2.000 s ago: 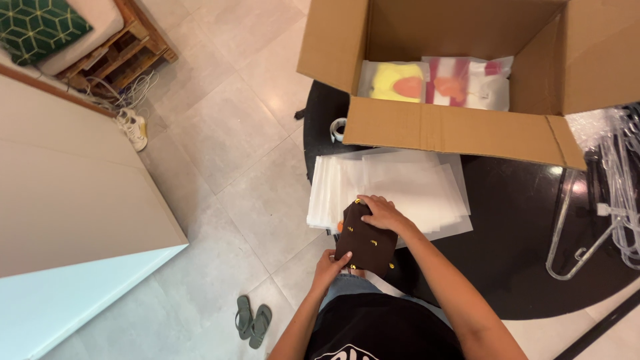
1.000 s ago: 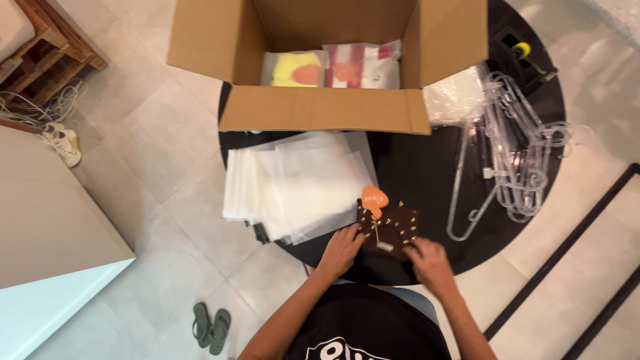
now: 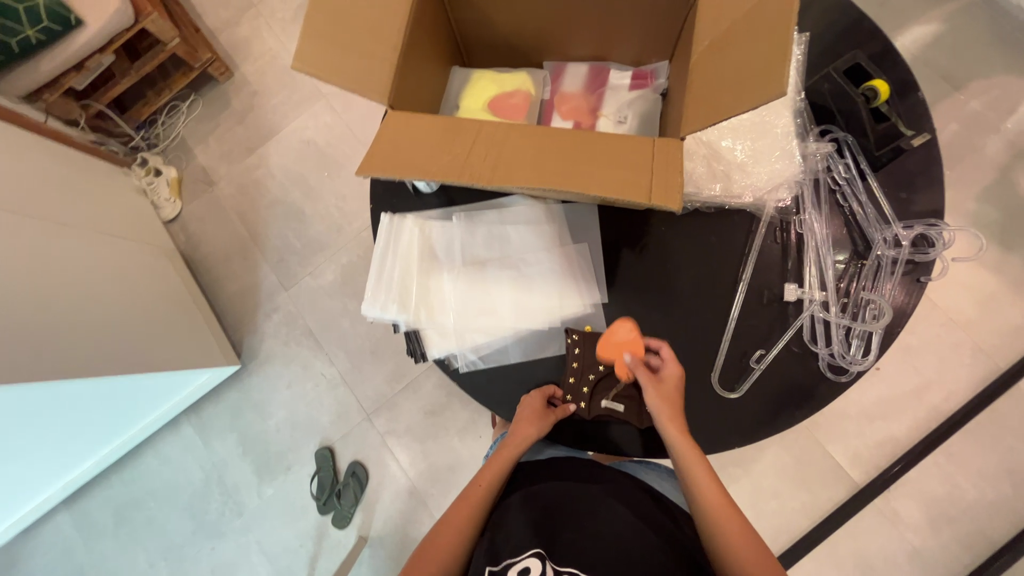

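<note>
A folded dark brown garment point(image 3: 588, 376) with gold star-shaped studs lies at the near edge of the round black table point(image 3: 664, 272). My left hand point(image 3: 542, 412) pinches its lower left corner between thumb and fingers. In my right hand point(image 3: 661, 376) is an orange tag point(image 3: 621, 344), held by its lower part above the garment. A small pale label point(image 3: 613, 406) shows on the fabric near the tag. Just beyond the garment, a fanned stack of frosted plastic bags point(image 3: 488, 280) rests on the table.
An open cardboard box point(image 3: 520, 160) at the back holds bagged garments point(image 3: 604, 100). Clear plastic hangers point(image 3: 832, 272) are piled at the right beside clear plastic wrap point(image 3: 744, 160). A black tray point(image 3: 852, 104) with a yellow tape roll point(image 3: 875, 92) is at the back right. Flip-flops point(image 3: 338, 488) lie on the floor.
The brown garment, held up near my body two seconds ago, is now down at the table's edge. My right hand has moved from the garment's right side onto the orange tag. The view has shifted.
</note>
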